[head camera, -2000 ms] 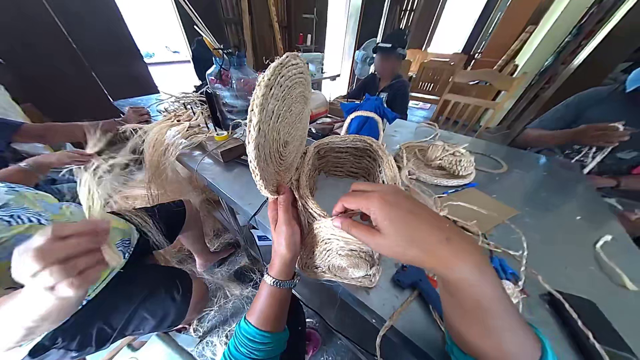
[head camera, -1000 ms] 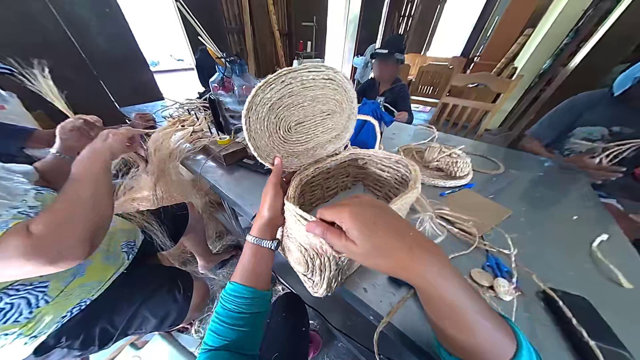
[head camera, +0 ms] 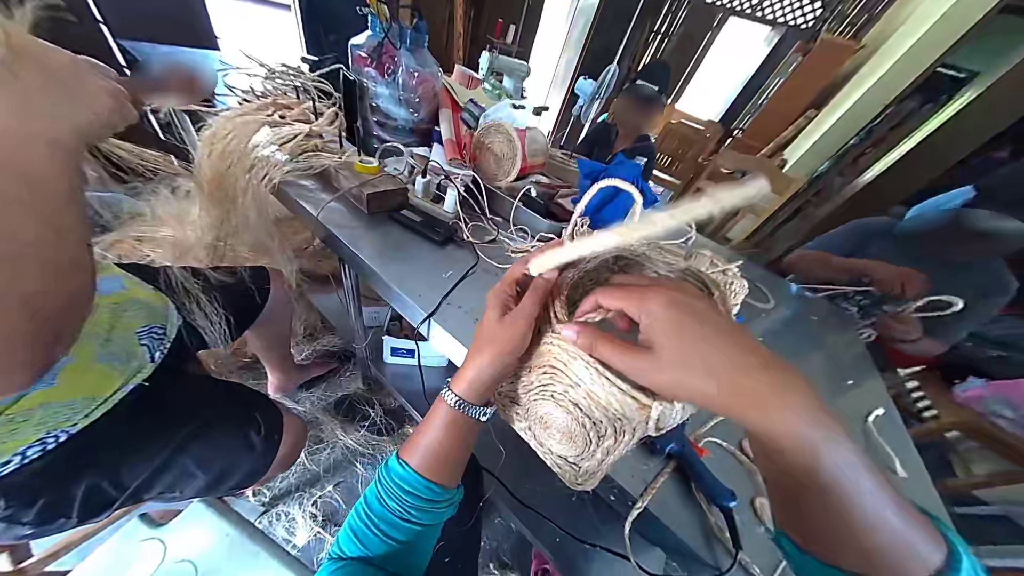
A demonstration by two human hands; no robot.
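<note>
A woven natural-fibre basket (head camera: 580, 400) is tilted over the table's near edge, its coiled side facing me. My left hand (head camera: 516, 312), with a metal watch on the wrist, grips the round woven lid (head camera: 648, 228), seen almost edge-on above the basket's opening. At the basket's near rim is my right hand (head camera: 656, 336), its thumb and index finger pinching the braided edge; the other fingers reach inside. Below that hand lies a blue glue gun (head camera: 696, 468) with a cord, beside loose braided strands (head camera: 652, 496).
Loose fibre (head camera: 248, 168) hangs over the table's (head camera: 376, 260) left end, near a co-worker's arm. Behind the basket are cables, a wooden block (head camera: 374, 192), a coiled round piece (head camera: 498, 152) and blue cloth (head camera: 612, 188). Other people sit across and at right.
The lid has turned from facing me to nearly edge-on. The basket has tipped, showing more of its coiled side. The view has shifted.
</note>
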